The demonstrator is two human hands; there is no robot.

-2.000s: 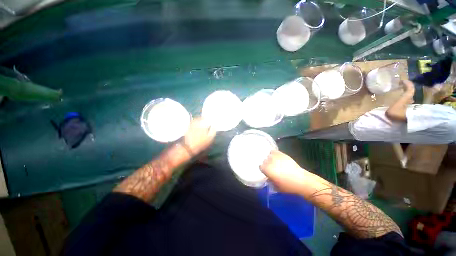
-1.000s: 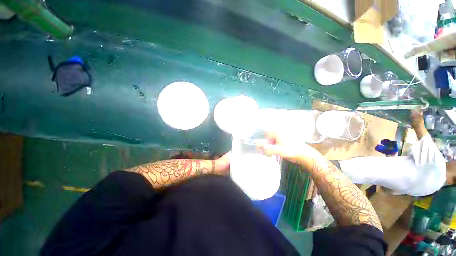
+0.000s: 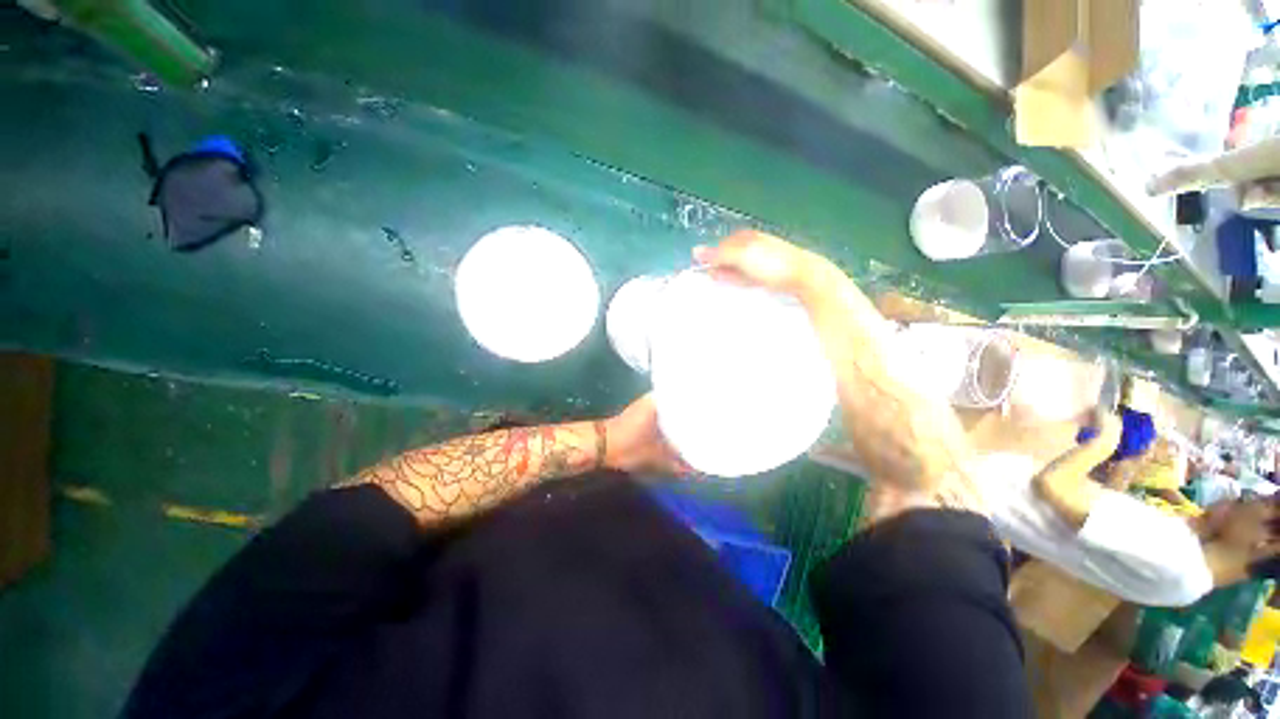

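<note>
A round vessel (image 3: 744,372), seen as a bright white disc, is held between my two hands in front of my body. My left hand (image 3: 643,438) holds it at its lower left side. My right hand (image 3: 765,264) reaches over its top right edge. The glare hides its detail, and my left fingers are partly hidden. Another white vessel (image 3: 632,323) is partly covered behind it. A separate white vessel (image 3: 528,294) stands on the green bench (image 3: 337,281) to the left.
More clear-walled vessels (image 3: 983,368) stand to the right. Others (image 3: 950,221) are on the far belt. A dark cloth with blue (image 3: 208,197) lies on the bench at left. A blue bin (image 3: 758,566) is below the bench edge. A person in white (image 3: 1144,548) works at the right.
The held vessel has moved up and now looks larger, like a full disc. My right hand has moved from its near wall to its far upper edge. The other person's arm has moved.
</note>
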